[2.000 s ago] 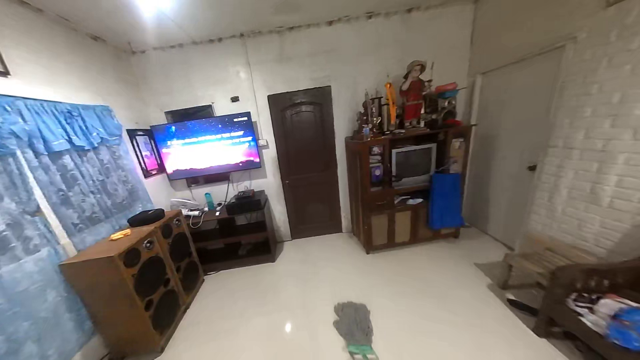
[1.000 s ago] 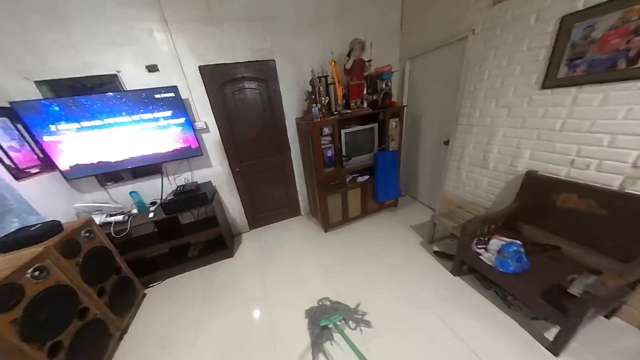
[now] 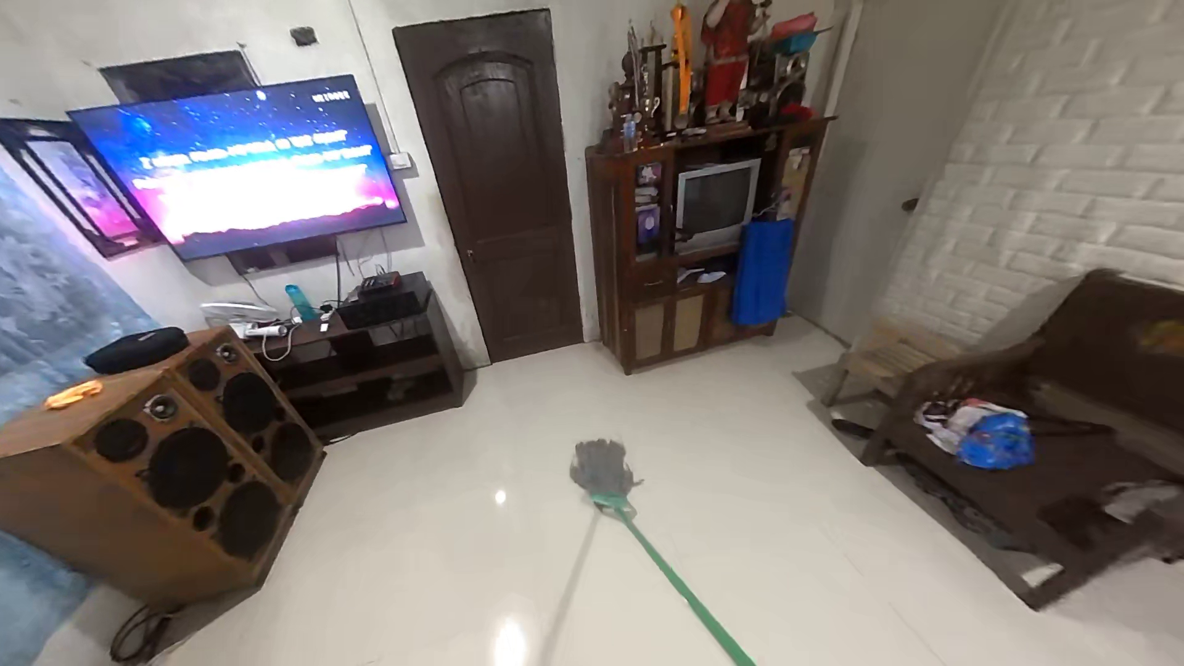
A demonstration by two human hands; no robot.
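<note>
A mop with a grey string head (image 3: pixel 601 465) lies on the glossy pale tiled floor, roughly in the middle of the view. Its green handle (image 3: pixel 680 585) runs from the green clamp down to the bottom edge, where it leaves the frame. Neither my left hand nor my right hand shows, so what holds the handle is hidden. The mop head is spread on the tiles, apart from the furniture around it.
Wooden loudspeakers (image 3: pixel 139 518) and a dark TV stand (image 3: pixel 449 361) stand left. A wooden cabinet (image 3: pixel 610 222) with a blue cloth (image 3: pixel 763 273) is at the back. A wooden bench (image 3: pixel 980 518) and small slatted stool (image 3: pixel 888 356) stand right; a cable (image 3: pixel 139 634) lies near the speakers.
The view has swung to the right since the oldest frame. The mop head, spread wide with its strands splayed one second ago, is now more bunched and points away along the floor.
</note>
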